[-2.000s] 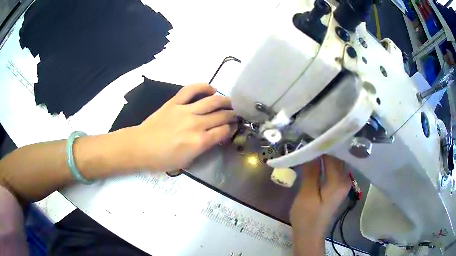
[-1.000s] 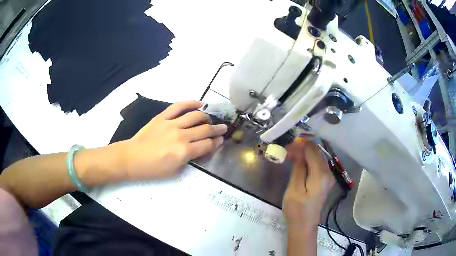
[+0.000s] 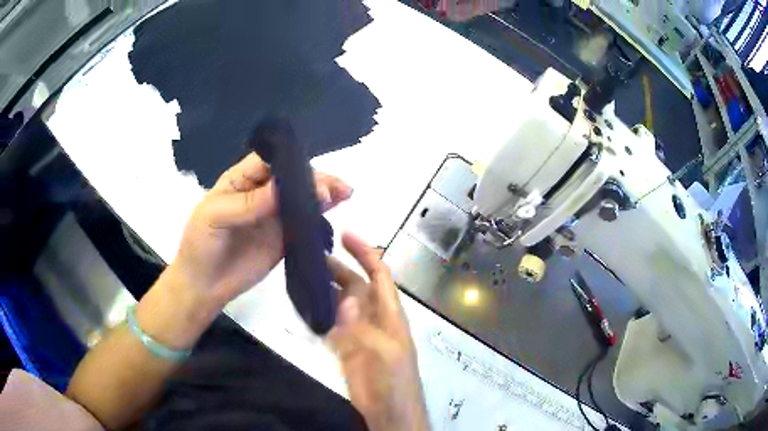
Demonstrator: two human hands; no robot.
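Observation:
A dark, long cut piece [image 3: 301, 227] with a rounded end is held up, folded narrow, in front of the white table. My left hand [image 3: 240, 227] grips its upper part, fingers behind it. My right hand [image 3: 375, 328] is at its lower end, slightly blurred; the thumb side touches the piece, and whether it grips is hard to tell. The stack of cut pieces [image 3: 253, 67] lies flat with jagged edges at the upper left of the table.
The cream-white sewing machine [image 3: 539, 160] stands at right, its bright metal plate [image 3: 434, 220] uncovered. Red-and-black snips [image 3: 595, 311] lie on the grey bed [image 3: 505, 324]. A bent wire guide [image 3: 418, 198] is beside the plate. A blue bin [image 3: 25, 311] is at the left edge.
Both hands have left the needle area and moved left, lifting the dark piece off the machine. The view has shifted, so the machine appears farther right and the metal plate shows.

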